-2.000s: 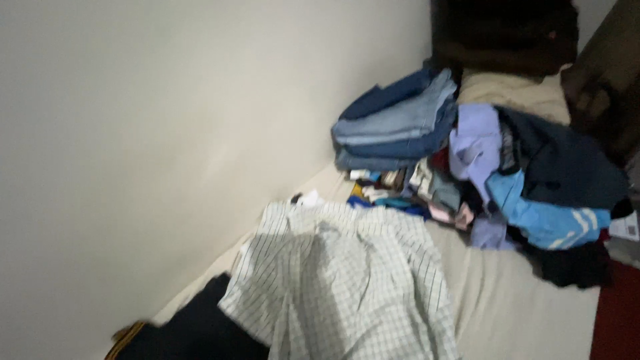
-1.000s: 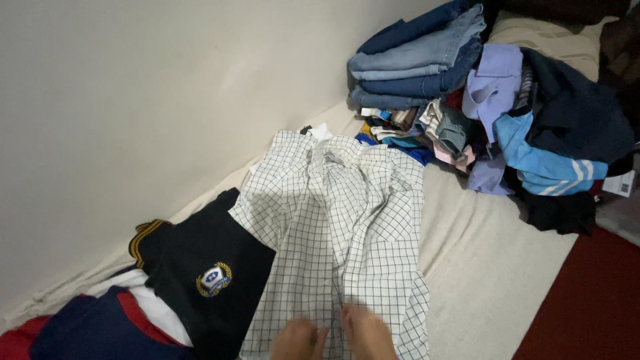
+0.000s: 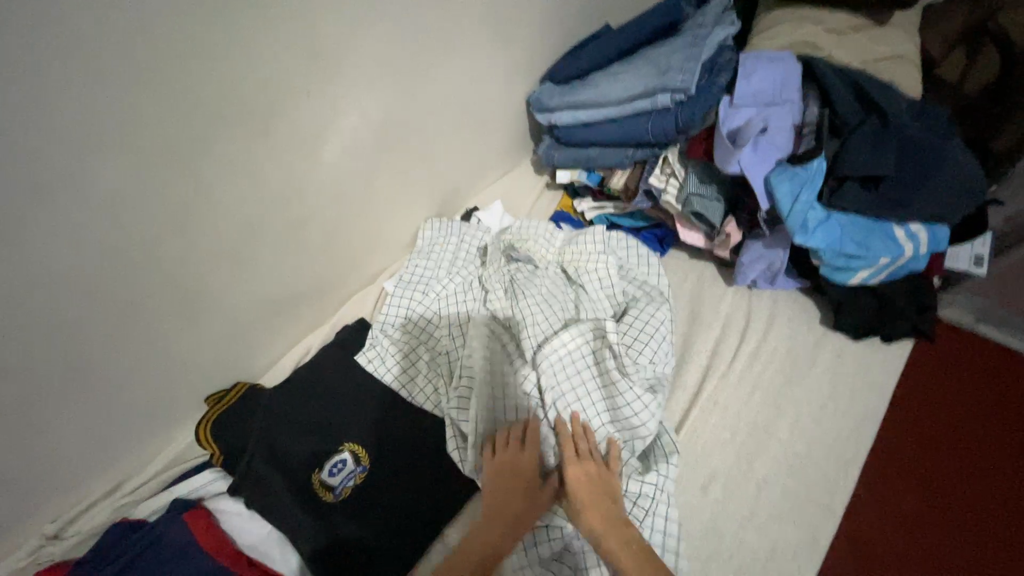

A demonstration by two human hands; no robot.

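A white shirt with a dark grid check [image 3: 576, 336] lies wrinkled on a pale sheet, its collar end toward the wall. Both hands rest on its lower part, side by side and palms down. My left hand [image 3: 514, 472] presses on the cloth with its fingers a little blurred. Close beside it, my right hand [image 3: 590, 476] lies on the fabric with its fingers spread. Neither hand grips the cloth. To the left, a black shirt with an embroidered crest [image 3: 376, 480] lies partly under the checked shirt.
Folded jeans [image 3: 632, 88] are stacked by the wall [image 3: 240, 160] on small mixed clothes. Right of them is a heap with a lavender garment [image 3: 760, 120], a light blue one [image 3: 864, 232] and dark ones. Navy and red clothing [image 3: 152, 540] lies lower left. The pale sheet [image 3: 784, 400] ends beside a dark red surface [image 3: 936, 456].
Two seconds ago no hands were in view. Since one second ago my hands have moved up the checked shirt from its lower part, with the fingers now more spread.
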